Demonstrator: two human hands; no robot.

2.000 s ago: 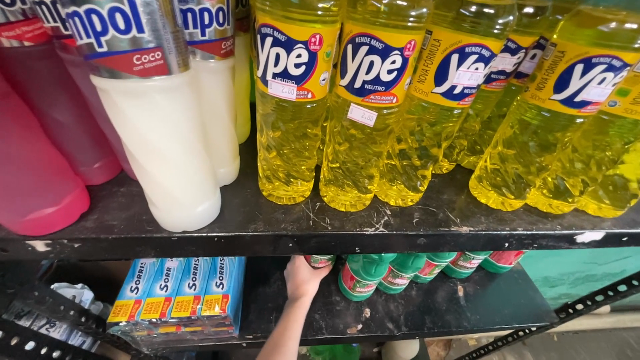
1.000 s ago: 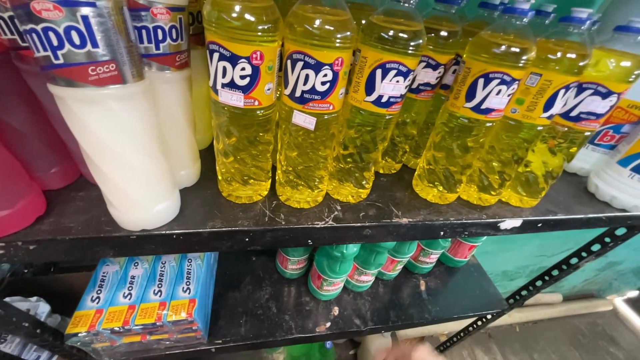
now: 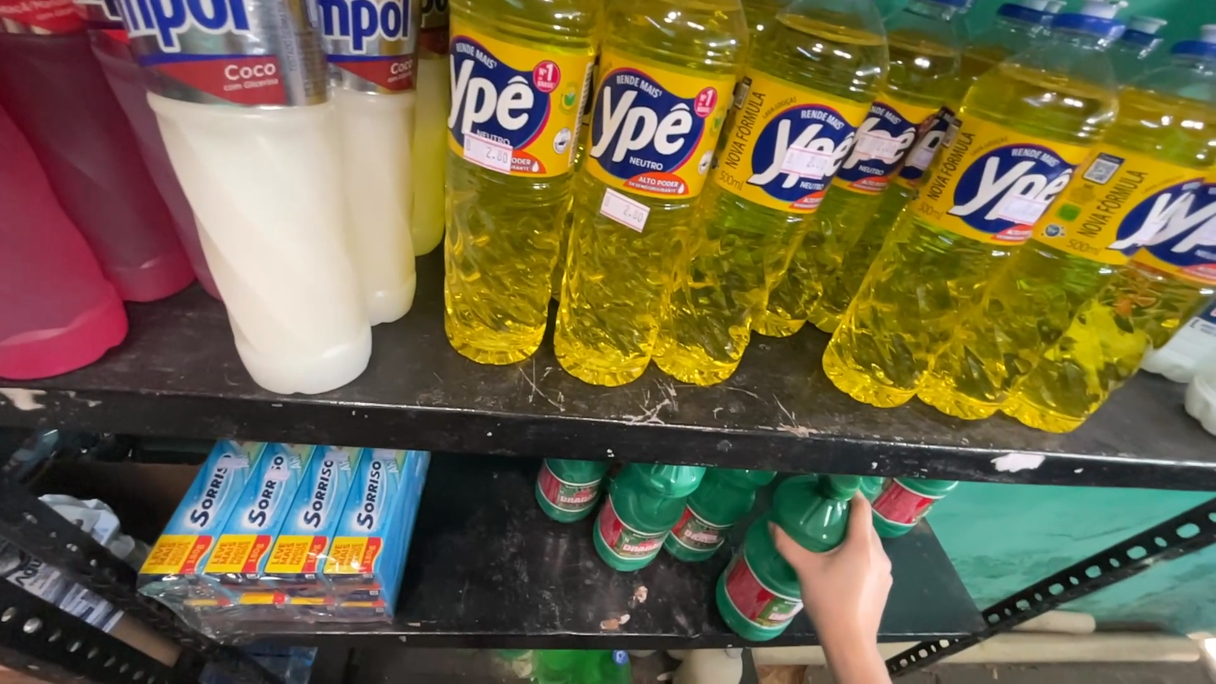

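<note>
My right hand (image 3: 841,570) is closed around the upper part of a green plastic bottle (image 3: 760,575) with a red and white label, at the front edge of the lower black shelf. The bottle leans slightly, and my fingers on its far side are hidden. Just left and behind it stand several similar green bottles (image 3: 635,513), with another green bottle (image 3: 902,503) to the right of my hand. Their tops are partly hidden by the upper shelf. My left hand is out of view.
Yellow Ypê dish soap bottles (image 3: 617,285) line the upper black shelf (image 3: 570,423), beside white coconut bottles (image 3: 275,237) and pink bottles (image 3: 47,247). Wrapped Sorriso toothpaste boxes (image 3: 313,513) lie on the lower shelf's left. A perforated metal brace (image 3: 1092,575) slants at the right.
My right hand, a blur at the bottom edge a second ago, has come up to the lower shelf and closed on a green bottle near the front edge, right of the others.
</note>
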